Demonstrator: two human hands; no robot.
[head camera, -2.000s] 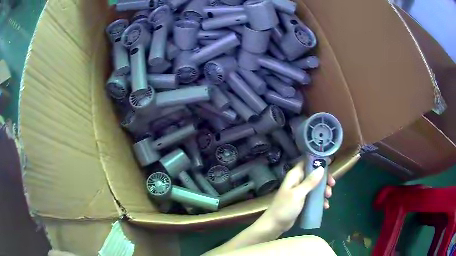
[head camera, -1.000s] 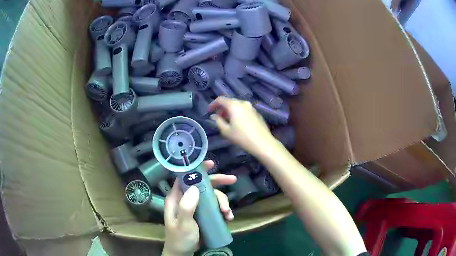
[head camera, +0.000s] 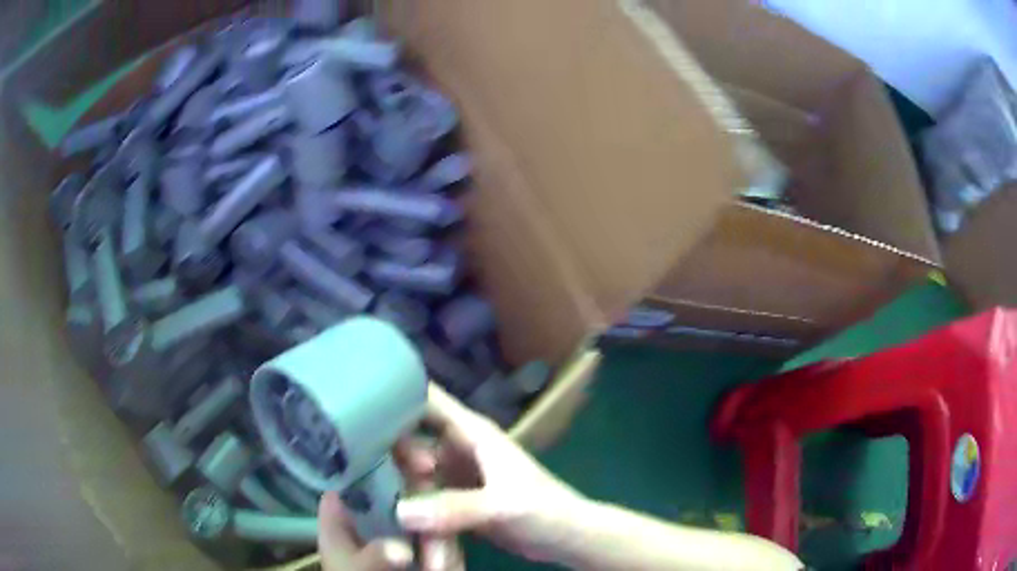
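Observation:
A grey fan body (head camera: 362, 390) is held up over the near side of the large carton (head camera: 558, 156). Its wide drum head is tilted, with the open spoked face turned left. My right hand (head camera: 480, 480) reaches in from the right, its fingers closed round the handle just below the head. My left hand (head camera: 362, 549) is at the bottom edge, partly cut off, with fingers on the handle too. The hands and the picture's edge hide most of the handle. Many blurred grey bodies (head camera: 240, 206) lie heaped inside the carton.
A second brown carton (head camera: 803, 262) stands at the upper right, with a crumpled plastic bag (head camera: 972, 151) beyond it. A red stool (head camera: 859, 390) with a round sticker stands at the right on the green floor (head camera: 625, 418).
The view has swung right, showing more of the second carton and stool. My right hand has come from above the heap onto the fan body, which has turned from face-up to sideways.

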